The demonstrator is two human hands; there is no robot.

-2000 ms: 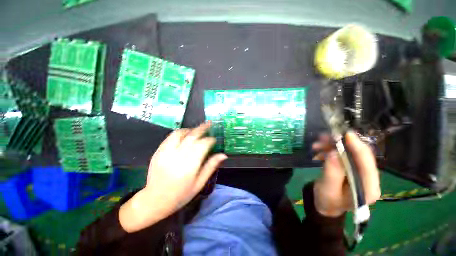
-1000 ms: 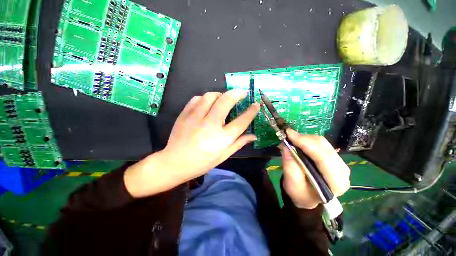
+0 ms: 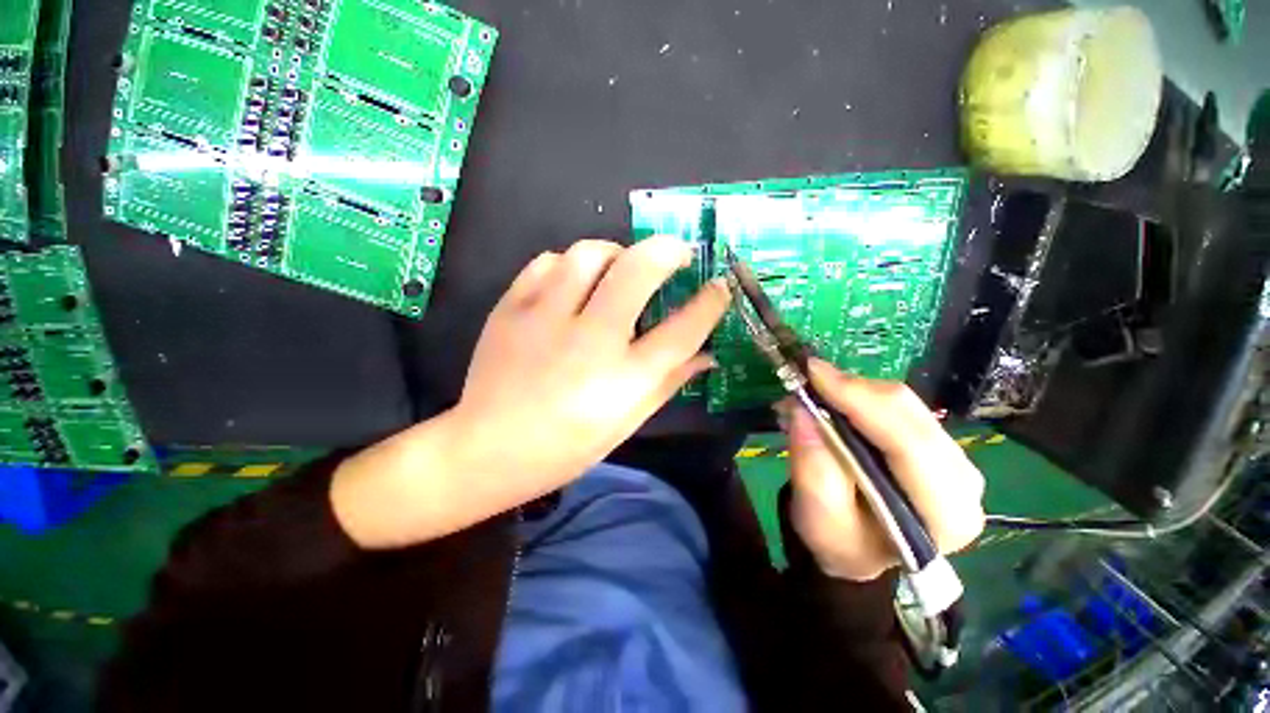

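A green PCB panel lies solder side up on the black mat, in front of me. My left hand rests on its left part, fingers spread and pressing on the board; it grips nothing that I can see. My right hand holds the soldering iron like a pen. The iron points up and left, and its tip is at the board's left part, just beside my left fingertips. Whether the tip touches a pad cannot be told. A thin feed tube runs along the iron.
A PCB panel with black components lies at the left, with others at the far left. A yellowish solder cup stands at the back right. A black tray with solder scraps lies right of the board. Blue bins are below the bench.
My right hand has brought the iron from the board's right side to its left part. My left hand has moved further onto the board. Since one second ago the view has shifted slightly.
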